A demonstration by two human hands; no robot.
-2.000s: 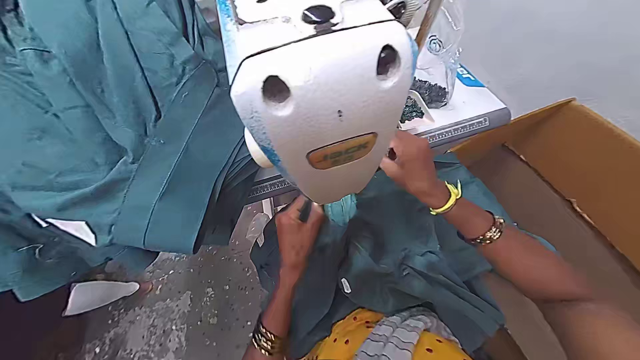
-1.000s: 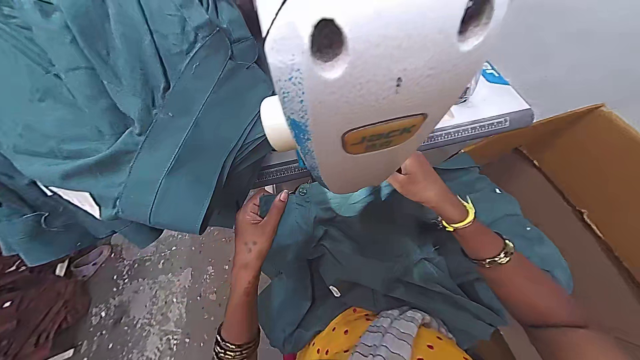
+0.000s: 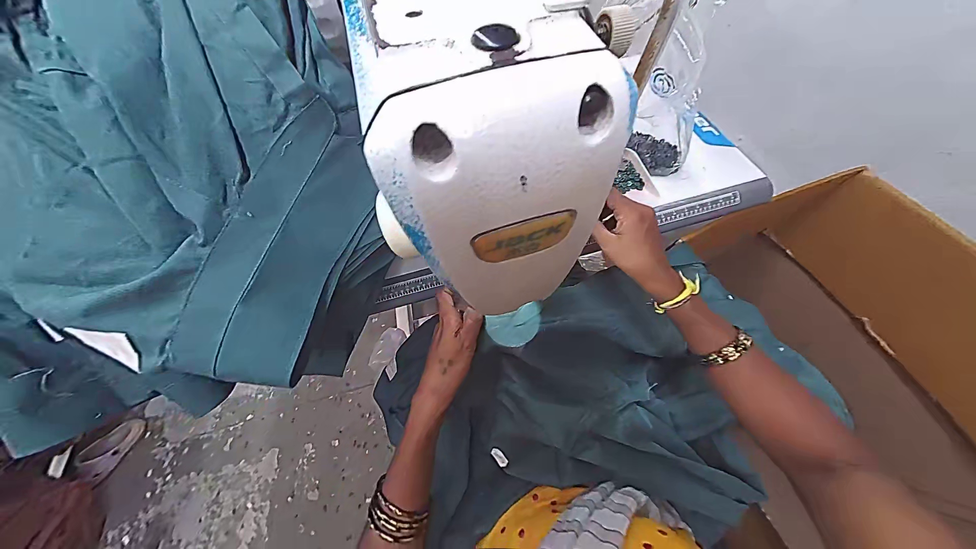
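Observation:
The white head of a Jack sewing-type machine [image 3: 496,175] fills the middle of the view and hides its needle area. A dark teal garment [image 3: 579,389] runs from under it down over the lap, with a small white tag on it. My left hand [image 3: 450,347] is at the machine's lower left, fingertips partly hidden, on the garment's edge. On the right, my right hand [image 3: 629,236] is raised beside the machine head, thumb and fingers close together near a small tray of dark green pieces [image 3: 629,177]; whether it holds one cannot be seen.
A pile of teal garments [image 3: 259,252] hangs at the left. At the right stands an open cardboard box [image 3: 877,259]. A clear plastic bag of small dark pieces [image 3: 656,152] lies on the white machine table [image 3: 732,164]. Below left are a speckled floor and a shoe [image 3: 110,450].
My left hand has moved in from the left to the machine's lower edge. The right hand has gone from the garment by the machine up toward the small tray. The view has shifted back from the machine.

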